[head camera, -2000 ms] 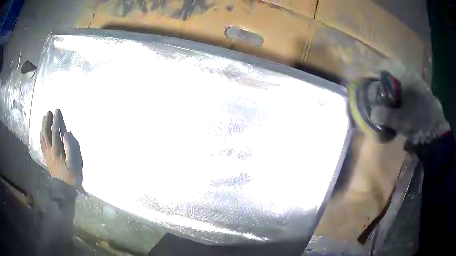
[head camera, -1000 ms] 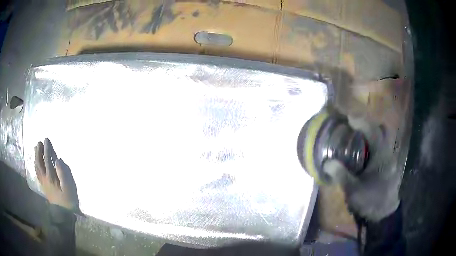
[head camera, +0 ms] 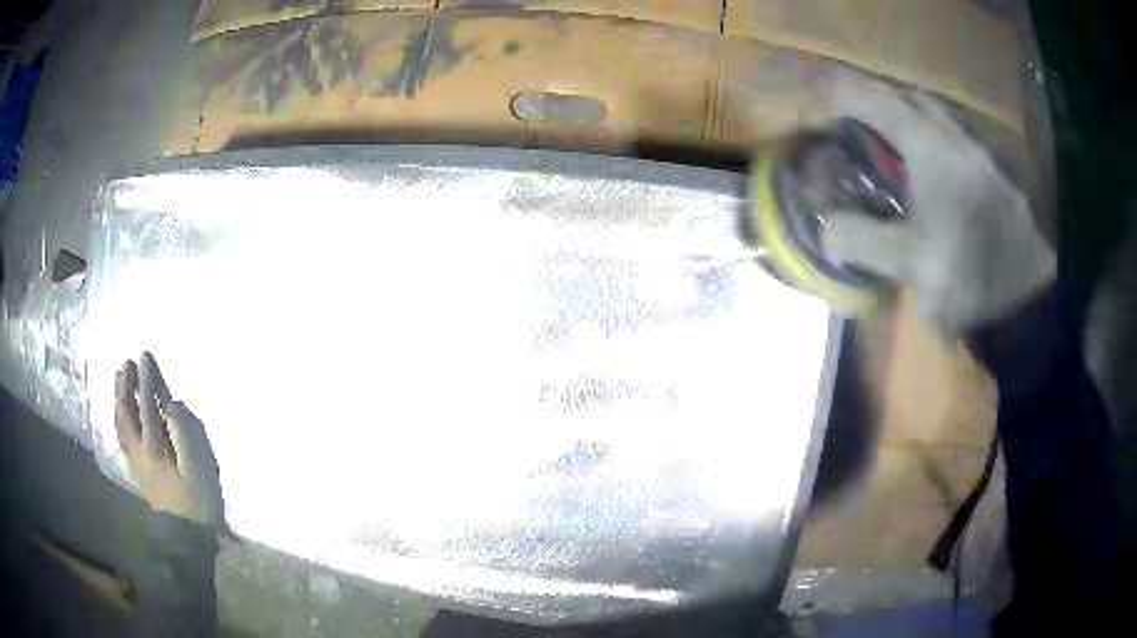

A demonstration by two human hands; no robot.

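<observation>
The bright silvery sheet-metal housing (head camera: 424, 374) lies wide face up in front of me. My right hand (head camera: 941, 218), in a whitish knit glove, holds the black sander (head camera: 860, 175) with a red spot. The sander is tilted at the housing's far right corner, its yellow-green rim facing the metal; it hides that corner, and motion blurs it. My left hand (head camera: 160, 436) is bare and rests flat on the housing's left end with fingers a little apart, holding nothing.
Creased tan cardboard (head camera: 623, 50) with grey smudges and an oval hole lies under and beyond the housing. A small dark scrap (head camera: 69, 266) lies on the grey tabletop (head camera: 94, 100) at the left. A blue object (head camera: 18, 112) shows at the far left edge.
The sander and my right hand moved from beyond the far right corner down to the right edge, then back up to the far right corner. My left hand stays on the left end.
</observation>
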